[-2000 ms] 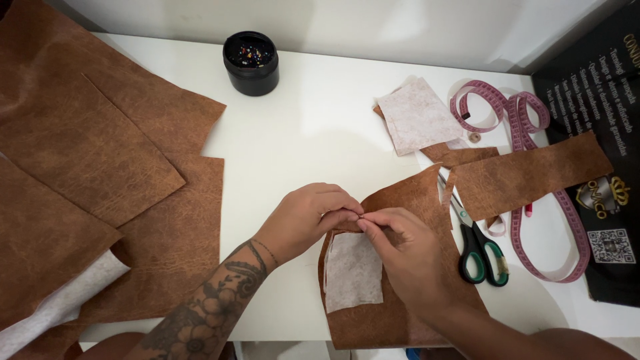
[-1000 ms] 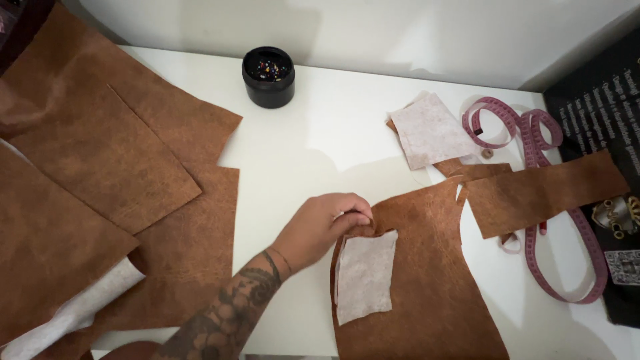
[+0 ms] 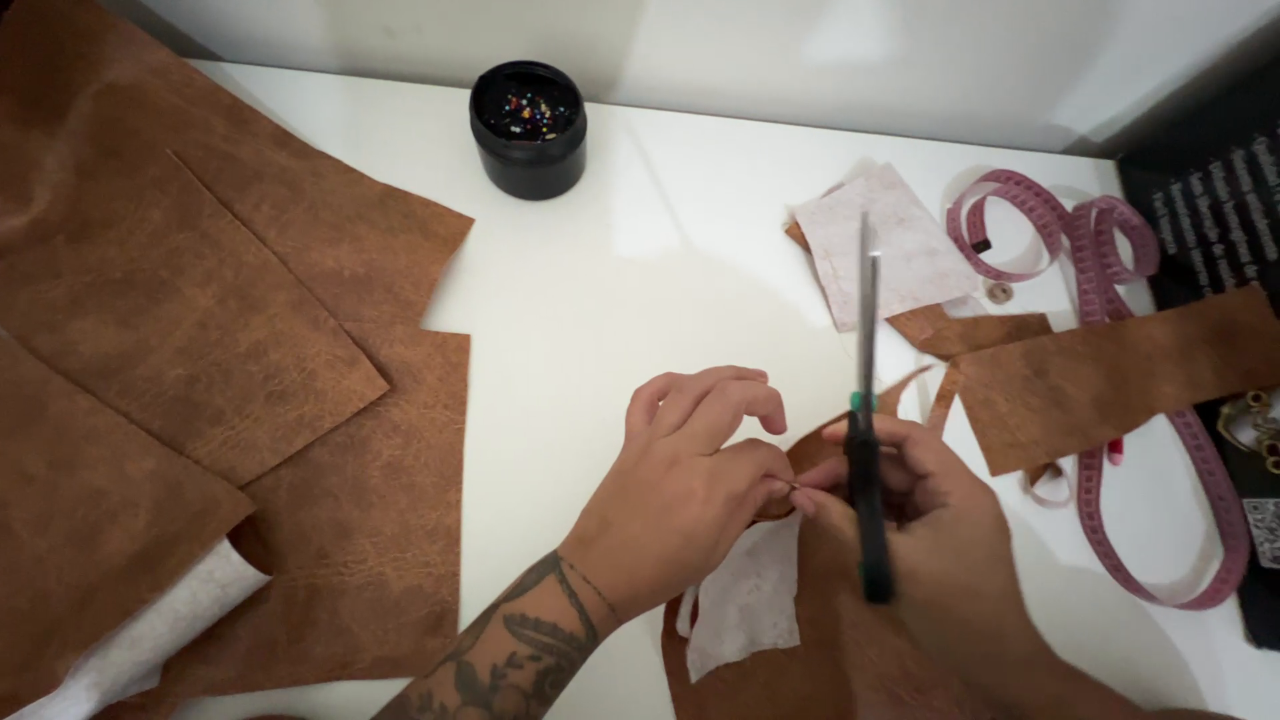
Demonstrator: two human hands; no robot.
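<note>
My left hand [image 3: 690, 480] pinches the edge of a brown leather-like piece [image 3: 850, 650] between thumb and forefinger, its other fingers raised. Against it, my right hand [image 3: 930, 530] pinches the same spot with thumb and fingertip, and it also holds scissors [image 3: 867, 430] with dark and green handles, blades pointing away from me. The scissors look closed. Below the fingertips a pale fabric-backed flap [image 3: 745, 600] lies on the brown piece. What exactly sits between the fingertips is too small to tell.
Large brown sheets [image 3: 350, 560] cover the left of the white table [image 3: 620, 270]. A black jar [image 3: 528, 150] of coloured beads or pins stands at the back. At right lie pale-backed scraps [image 3: 885, 245], a button [image 3: 999, 292], a pink tape measure [image 3: 1100, 270], a brown strip [image 3: 1120, 385] and a black printed item [image 3: 1215, 220].
My right hand, out of view a second ago, is back beside my left hand with the scissors in it. Two seconds ago the scissors lay on the table at the right.
</note>
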